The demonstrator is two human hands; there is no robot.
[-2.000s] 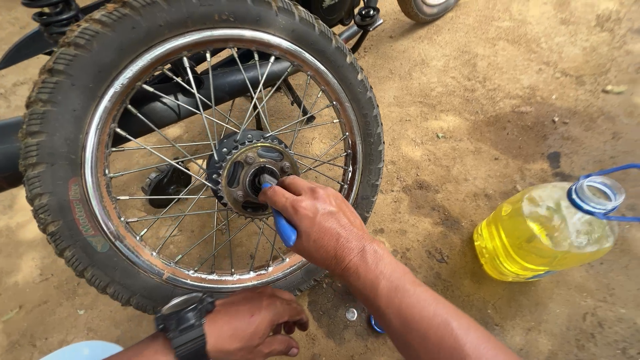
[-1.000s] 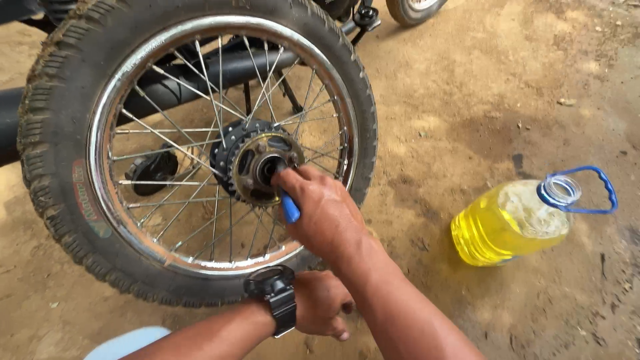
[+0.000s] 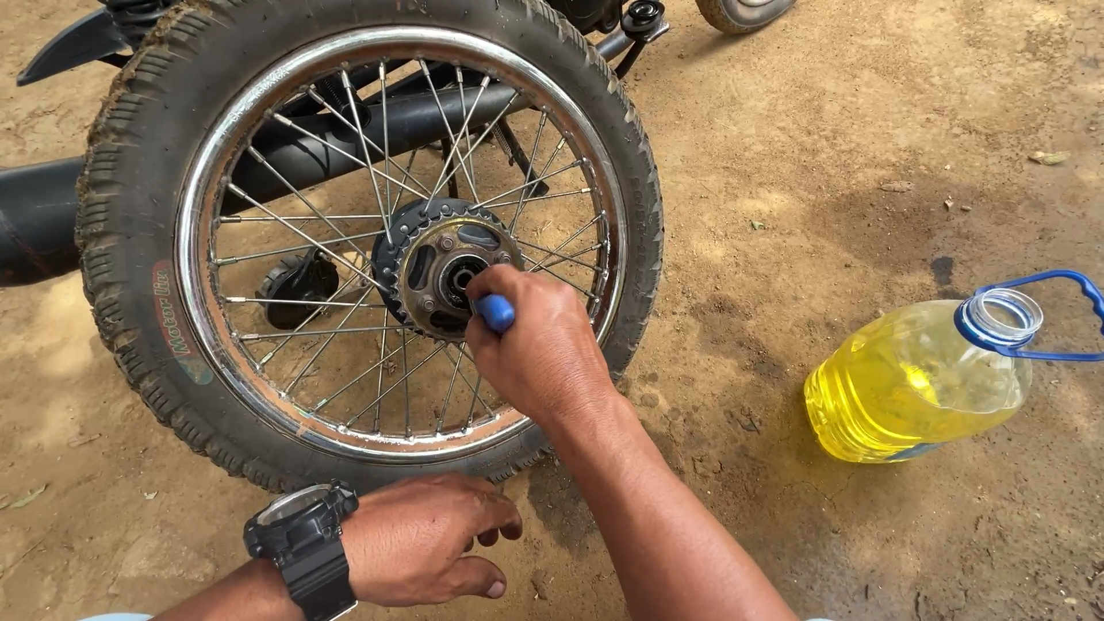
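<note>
A spoked motorcycle wheel [image 3: 397, 448] with a knobby tyre fills the left and middle of the view, its sprocket [image 3: 420, 302] facing me. My right hand [image 3: 543, 336] is closed around a blue-handled tool [image 3: 495, 312] at the hub [image 3: 459, 280]; the tool's working end is hidden by my fingers, so its kind cannot be told. Below the tyre, my left hand [image 3: 427, 539], with a black watch [image 3: 302, 543] on the wrist, holds nothing, its fingers loosely curled and the thumb apart.
A large clear plastic bottle [image 3: 914, 379] of yellow liquid, uncapped and with a blue carry handle, stands on the dirt ground [image 3: 828, 190] at the right. Behind the wheel runs a black exhaust pipe [image 3: 43, 220]. Part of another wheel [image 3: 743, 10] shows at the top.
My right hand stays at the hub with the blue handle, which now points more toward me. The view has shifted somewhat.
</note>
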